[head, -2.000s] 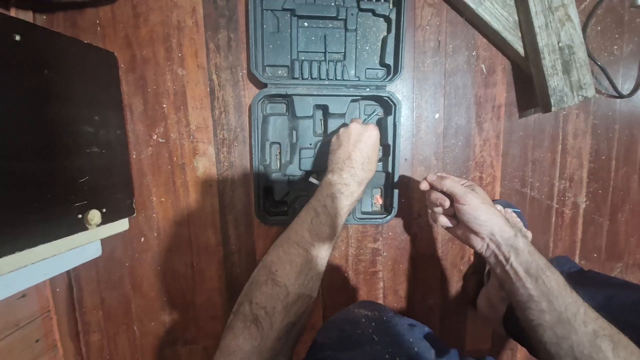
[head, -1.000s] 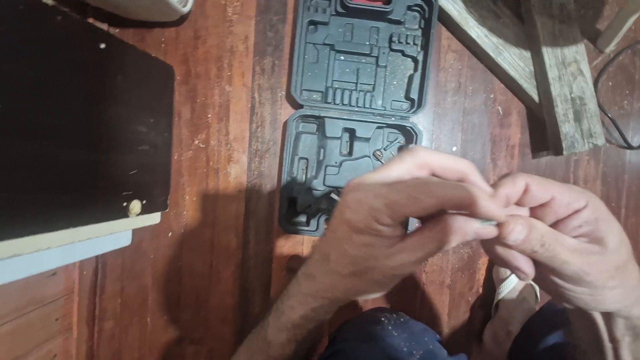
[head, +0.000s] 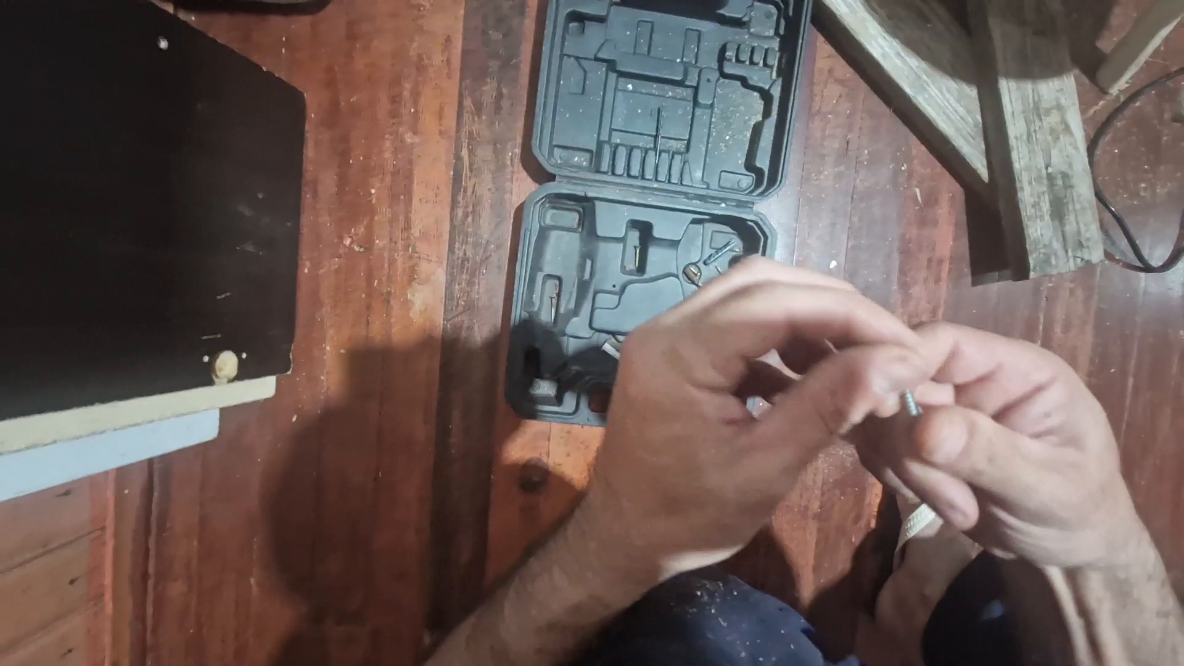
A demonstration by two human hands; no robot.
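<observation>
Between my two hands, close to the camera, is a small threaded metal screw [head: 911, 403]. My left hand [head: 740, 416] pinches its upper end with thumb and fingers. The fingertips of my right hand [head: 1008, 444] meet it from the other side, and most of the screw is hidden. Behind them an open black plastic tool case [head: 527, 240] lies on the floor, its lid [head: 652, 102] folded back away from me. Loose screws [head: 636, 252] and small metal pieces sit in its moulded recesses. My left hand covers the case's near right part.
Dark board [head: 148, 213] with pale pieces [head: 111, 453] under its edge lies at the left. Weathered wooden beams [head: 1036, 139] stand at the upper right beside a black cable [head: 1119, 231]. My knees and a foot [head: 925, 564] are at the bottom, on the plank floor [head: 388, 231].
My left hand has come out of the case and up toward the camera, where it meets my right hand. The screw now shows between their fingertips. The view has shifted.
</observation>
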